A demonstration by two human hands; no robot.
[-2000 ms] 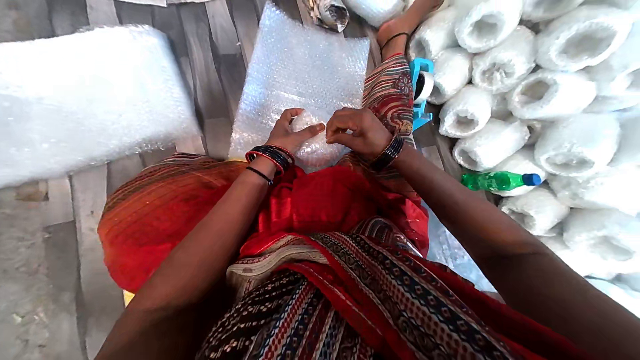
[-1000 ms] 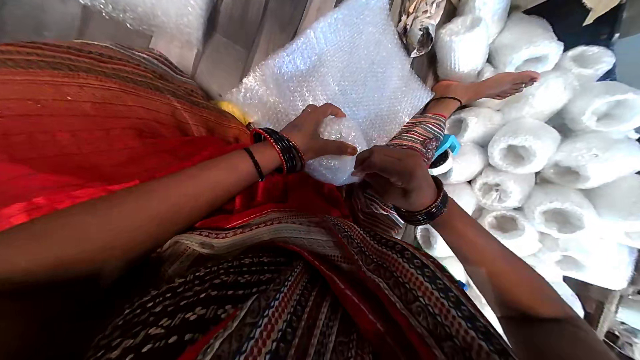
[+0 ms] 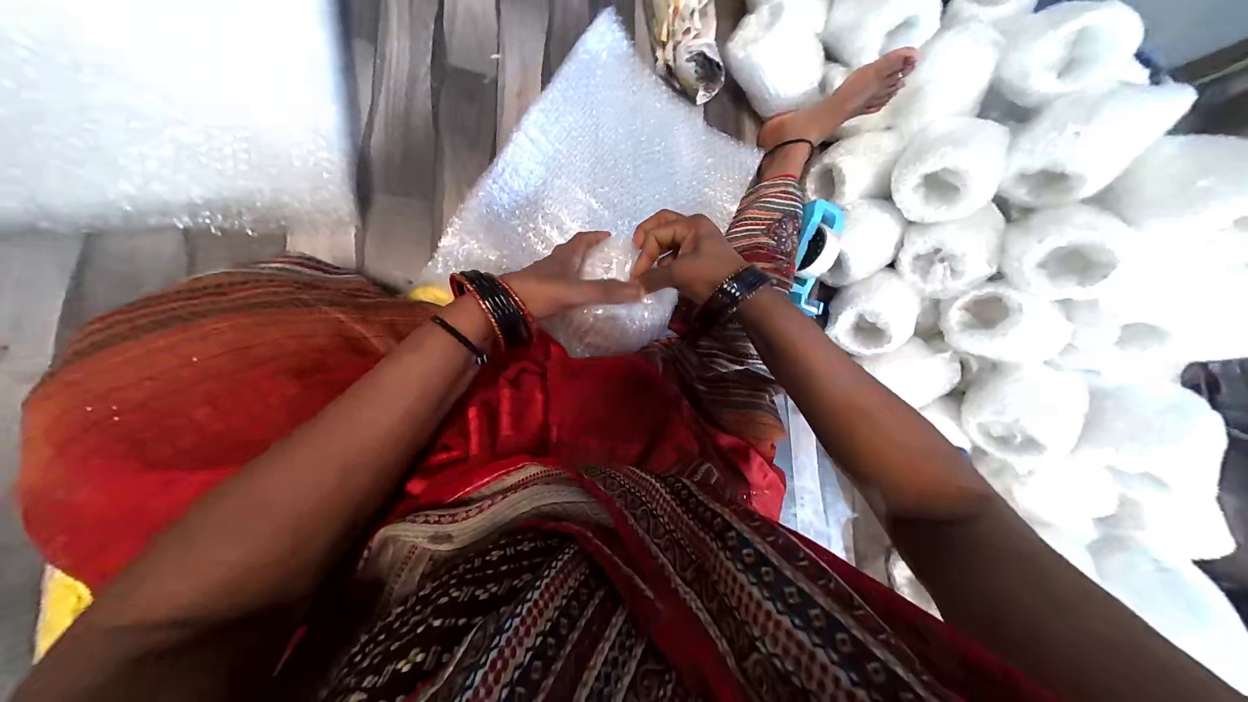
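A bundle wrapped in bubble wrap (image 3: 619, 317) sits at my lap in the head view. My left hand (image 3: 570, 278) grips it from the left, thumb lying across its top. The bent fingers of my right hand (image 3: 685, 255) are at its upper right side, thumb and forefinger close together near my left thumb. Whether they pinch a piece of wrap or tape I cannot tell. Beyond the bundle a flat sheet of bubble wrap (image 3: 604, 146) lies on the floor. What the bundle holds inside is hidden.
A blue tape dispenser (image 3: 814, 255) stands beside my outstretched leg. Many white wrapped rolls (image 3: 951, 175) with hollow ends are piled on the right. More bubble wrap (image 3: 166, 117) lies at the upper left, and a crumpled printed wrapper (image 3: 687, 49) at the top.
The view has swung about between frames. Both hands stay at the bundle. My right hand's fingers have moved up onto its upper right side since the last earlier frame.
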